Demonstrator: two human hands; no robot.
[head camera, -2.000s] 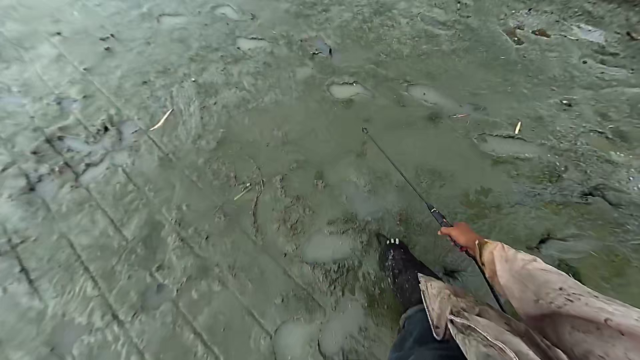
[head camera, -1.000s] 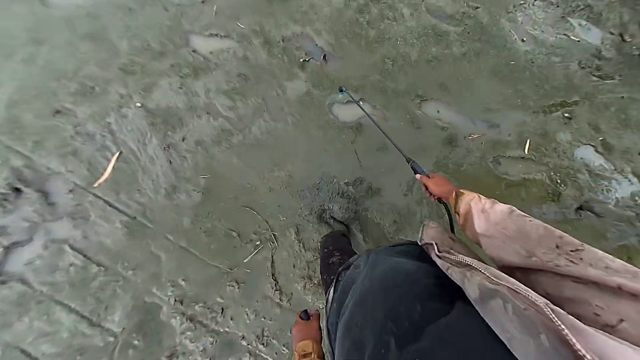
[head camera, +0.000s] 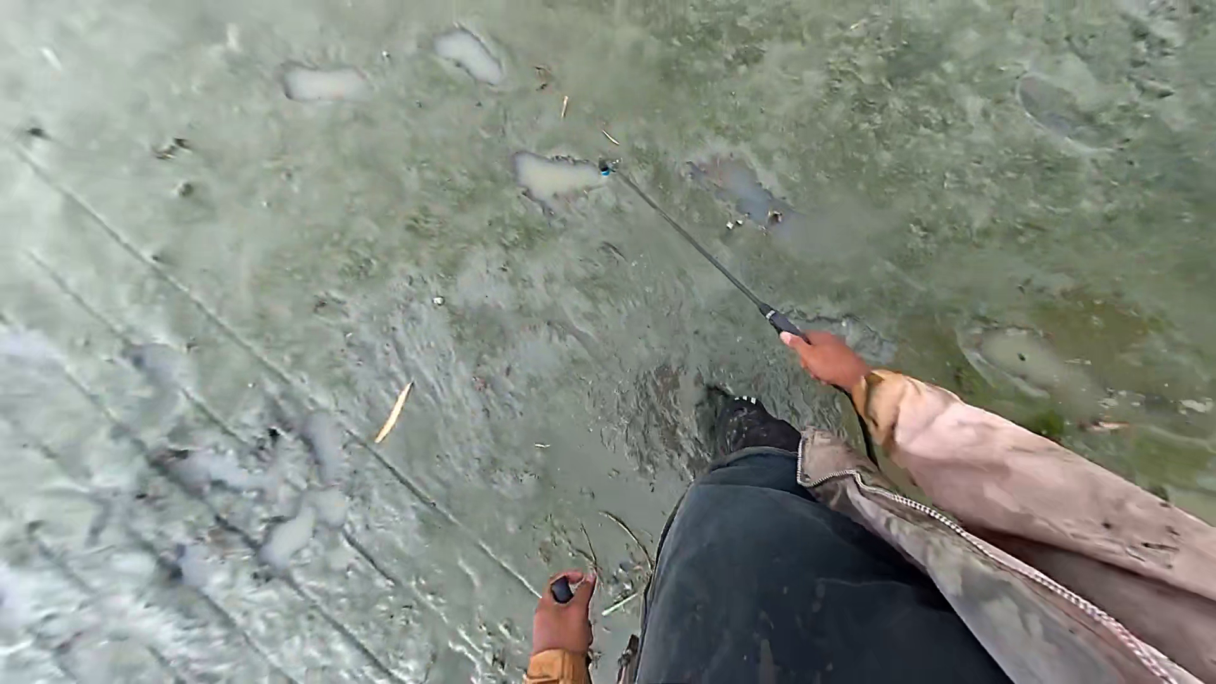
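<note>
My right hand (head camera: 828, 359) is closed around the dark grip of a sprayer wand (head camera: 693, 242). The wand's thin rod points up and left, with a small blue tip over wet mud beside a water-filled footprint (head camera: 556, 178). A dark hose seems to run back from the grip beneath the mud-spattered sleeve (head camera: 1026, 475). At the lower edge, my left hand (head camera: 565, 613) is curled around the end of a dark handle (head camera: 561, 590); the rest of this handle is hidden.
Wet, grey-green mud (head camera: 494, 361) surrounds my dark, muddy boot (head camera: 755, 425). Parallel grooves (head camera: 209, 313) cross the ground at the left. A pale, narrow leaf or sliver (head camera: 394, 413) lies there, and several shallow puddles lie ahead.
The view has shifted over the mud. My left hand, out of view two seconds ago, shows at the lower edge. My right hand has kept its hold on the wand throughout.
</note>
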